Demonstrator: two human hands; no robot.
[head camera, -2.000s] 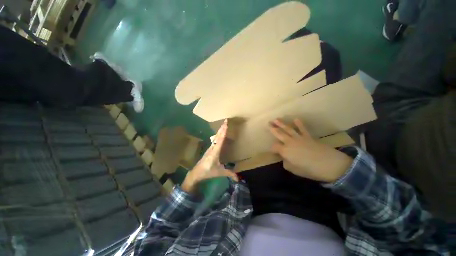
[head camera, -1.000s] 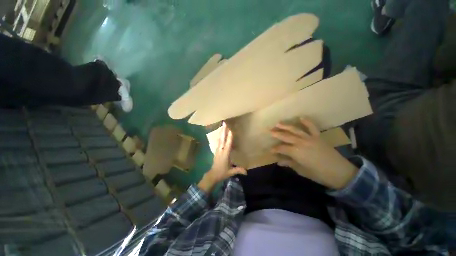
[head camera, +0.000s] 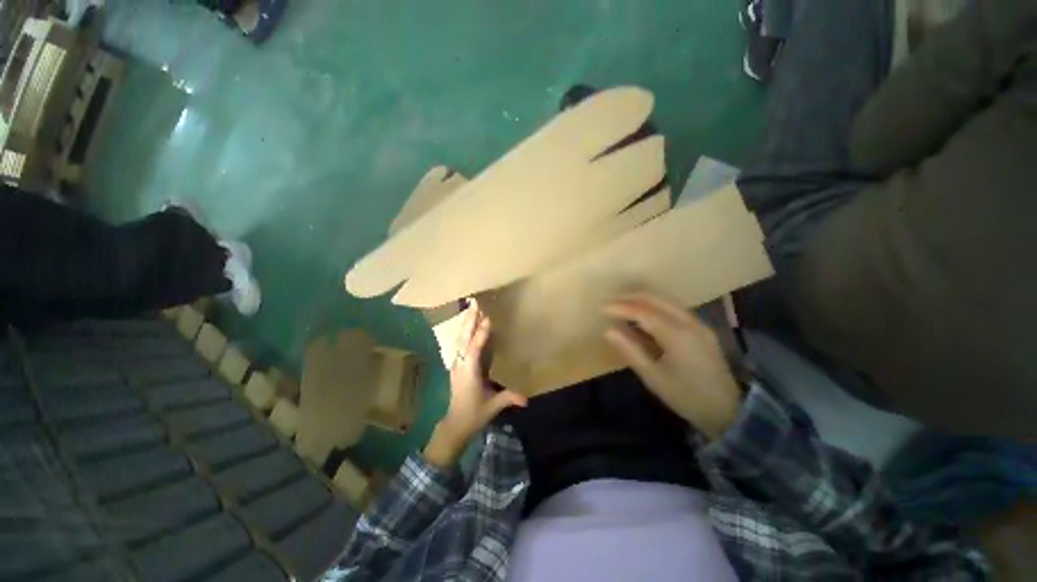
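Note:
A tan die-cut box blank (head camera: 534, 227) lies over my lap, its wide lid panel with rounded flaps pointing away from me and bent up a little from the rest. My left hand (head camera: 466, 375) is at its left end, thumb apart from the fingers, against a small folded end piece. My right hand (head camera: 671, 352) is over the near part of the blank, fingers bent and slightly blurred; whether it touches the board is unclear.
A part-formed box (head camera: 341, 392) with its lid open is on the green floor (head camera: 375, 80), beside a pallet of film-wrapped dark grey goods (head camera: 148, 455). Another blank (head camera: 426, 196) shows beyond mine. A person's dark leg (head camera: 102, 256) is at left; a seated person (head camera: 921, 227) is at right.
The view has shifted, so things sit further left. The lid panel looks more foreshortened than at first. My right hand's fingers have curled. More of the blank beyond shows.

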